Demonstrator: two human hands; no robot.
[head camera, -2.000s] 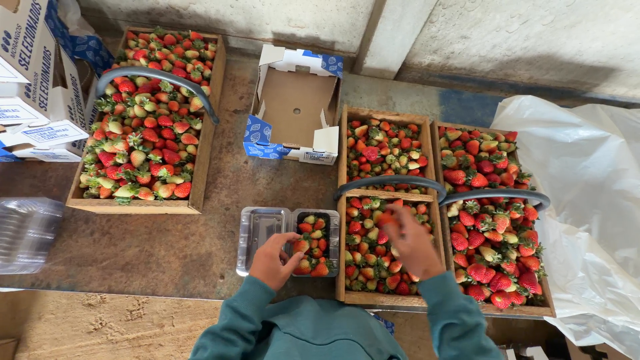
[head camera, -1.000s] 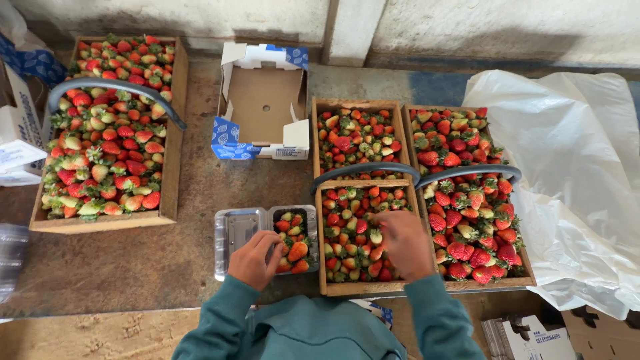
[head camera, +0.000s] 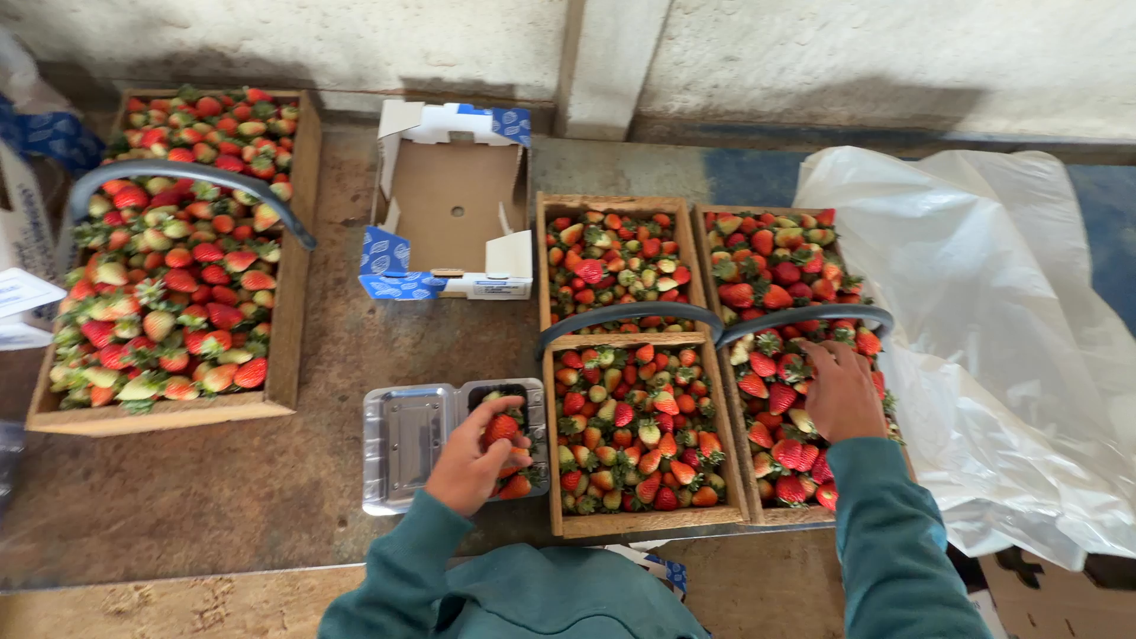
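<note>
My left hand (head camera: 477, 455) is over the clear plastic clamshell (head camera: 413, 451), its fingers around a red strawberry (head camera: 501, 429) above the half that holds strawberries. The hinged lid lies folded back to the left. My right hand (head camera: 843, 390) reaches into the right wooden crate (head camera: 774, 516) of strawberries, fingertips among the fruit just below its grey handle; whether it grips a berry is hidden. Between the two hands stands the divided wooden crate (head camera: 648, 525), with strawberries in both compartments and a grey handle (head camera: 635, 311) across it.
A larger wooden crate (head camera: 169, 415) heaped with strawberries stands at the left. Behind the clamshell sits an open cardboard tray (head camera: 444, 195) with blue print. White plastic sheeting (head camera: 985, 337) covers the right side. Printed cardboard (head camera: 27, 240) lies at the far left, below a rough wall.
My right hand has moved right, from the divided crate to the right crate. My left hand has stayed at the clamshell and now shows a strawberry in its fingers.
</note>
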